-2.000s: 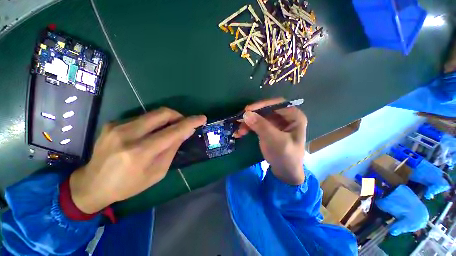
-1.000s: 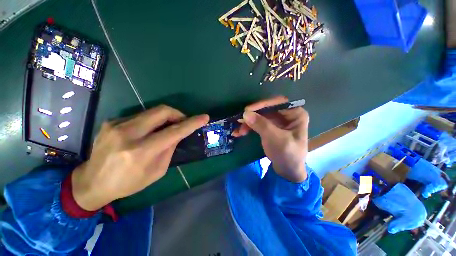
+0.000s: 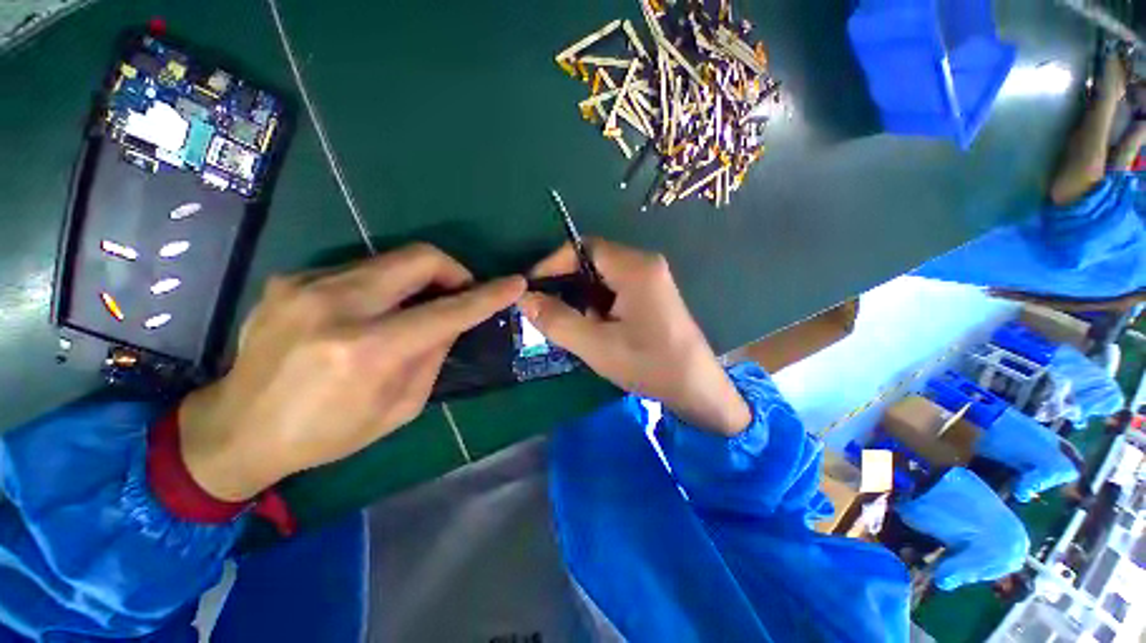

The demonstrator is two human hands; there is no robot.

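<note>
A black open phone body (image 3: 475, 364) lies on the green bench in front of me, its circuit board (image 3: 543, 361) partly covered by my right hand. My left hand (image 3: 346, 364) holds the phone body, its fingertips at the upper edge beside the board. My right hand (image 3: 616, 320) holds a slim dark tweezers-like tool (image 3: 573, 235), whose thin end points up and away from the phone. My right fingertips are over the board end, close to my left fingertips. Whether they pinch a small part is hidden.
A second open phone body (image 3: 163, 232) lies at the left. A pile of flex parts (image 3: 679, 107) is beyond my hands, with a blue bin (image 3: 924, 69) to its right. Cardboard boxes (image 3: 936, 427) stand below at the right. Another person's arm (image 3: 1091, 145) is at the far right.
My right hand has moved left over the board end. The tool has swung from pointing right to pointing up. My left hand has stayed almost in place.
</note>
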